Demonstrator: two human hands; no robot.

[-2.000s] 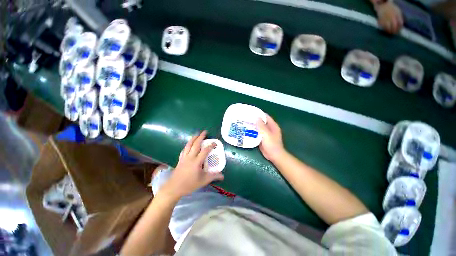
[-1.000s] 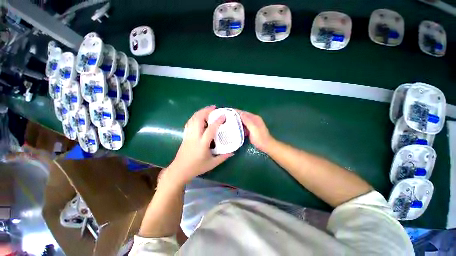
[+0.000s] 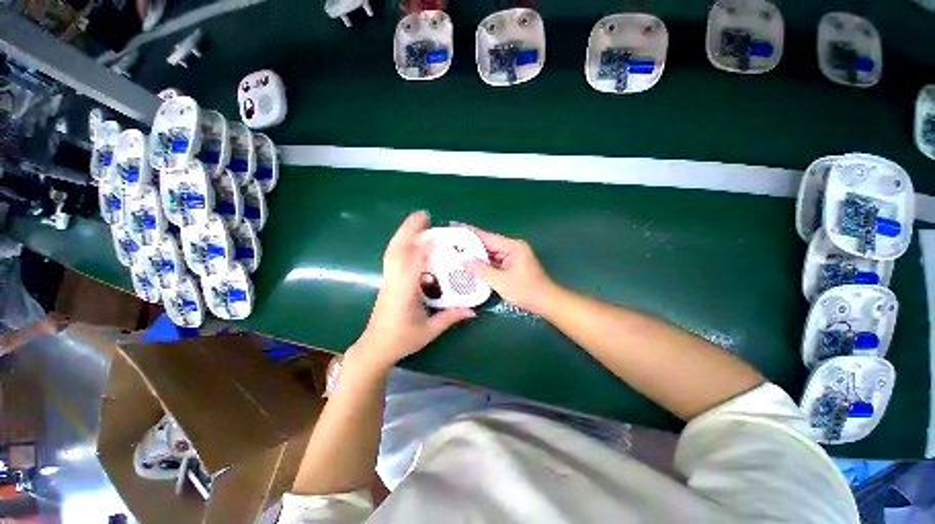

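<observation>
A white front cover (image 3: 458, 268) with a dotted grille and dark round spots faces up between my hands, over the green surface. My left hand (image 3: 402, 297) holds it by its left and lower edges. My right hand (image 3: 513, 270) holds its right side, with fingers on the cover's face. The cover hides what is beneath it; the back housing does not show.
A tiered stack of housings (image 3: 190, 194) stands at left and a smaller stack (image 3: 861, 220) at right. Several open housings (image 3: 626, 53) lie beyond the white strip (image 3: 533, 167). A closed-face unit (image 3: 262, 99) lies far left. A cardboard box (image 3: 195, 409) is at lower left.
My hands came together, bringing the cover over the housing my right hand held. Both hands now grip the unit. The view shifted, and the far housings appear further left.
</observation>
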